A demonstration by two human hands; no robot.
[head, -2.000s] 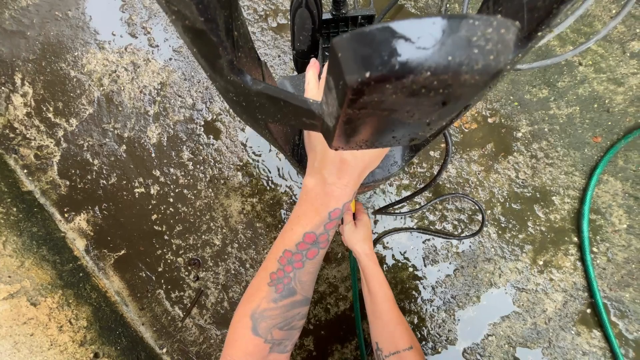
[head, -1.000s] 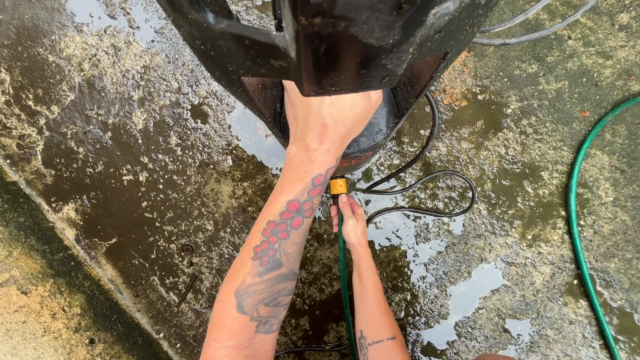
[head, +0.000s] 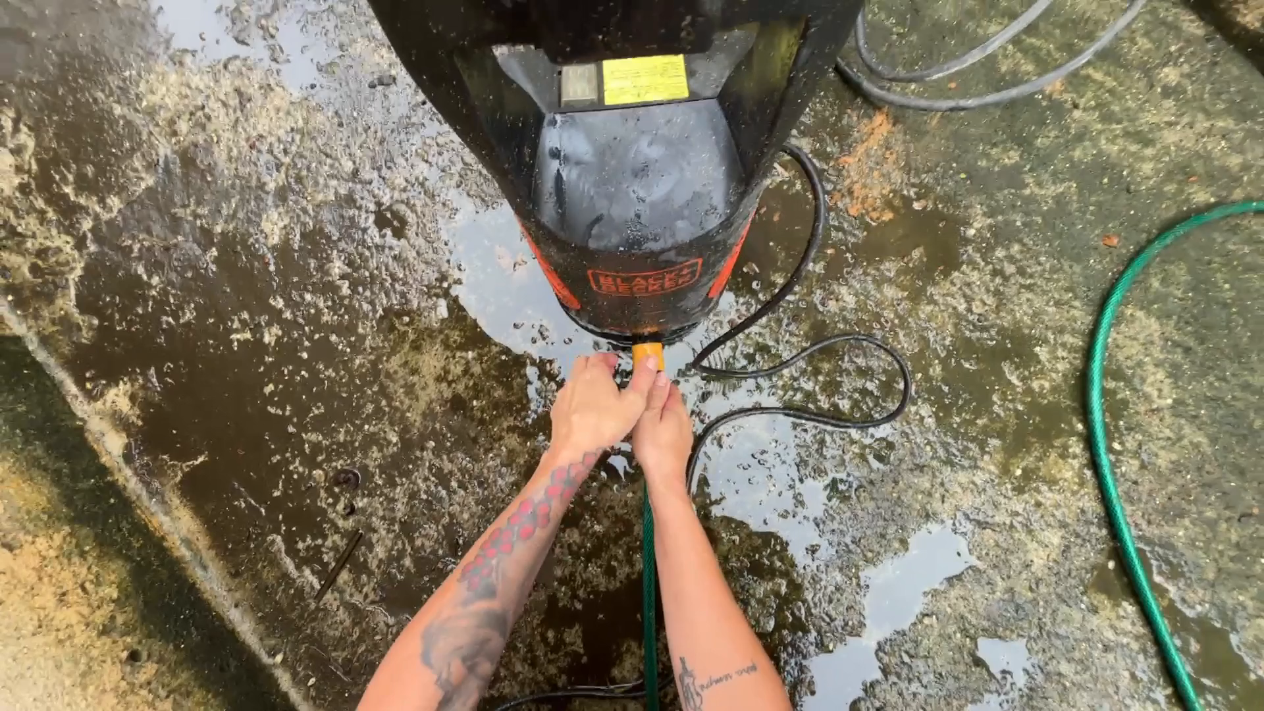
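Note:
A black and orange Black+Decker machine (head: 642, 227), probably a pressure washer, stands on the wet concrete. At the foot of its casing is a yellow hose connector (head: 648, 354), on the end of a green garden hose (head: 649, 592). My left hand (head: 597, 407) grips the connector from the left, thumb against it. My right hand (head: 663, 430) closes around the connector and hose end from below, its fingertips beside the left thumb. The joint between connector and machine is partly hidden, so how firmly it is seated cannot be told.
A black power cord (head: 820, 217) loops over the floor right of the machine. A grey hose (head: 973, 99) curves at the upper right, and more green hose (head: 1101, 434) lies at the far right. Puddles (head: 913, 583) cover parts of the rough concrete; a raised edge (head: 128, 474) runs along the left.
My left hand has come down from the machine's frame to the yellow connector. My right hand stays at the connector, which now meets the base of the casing. The view has shifted.

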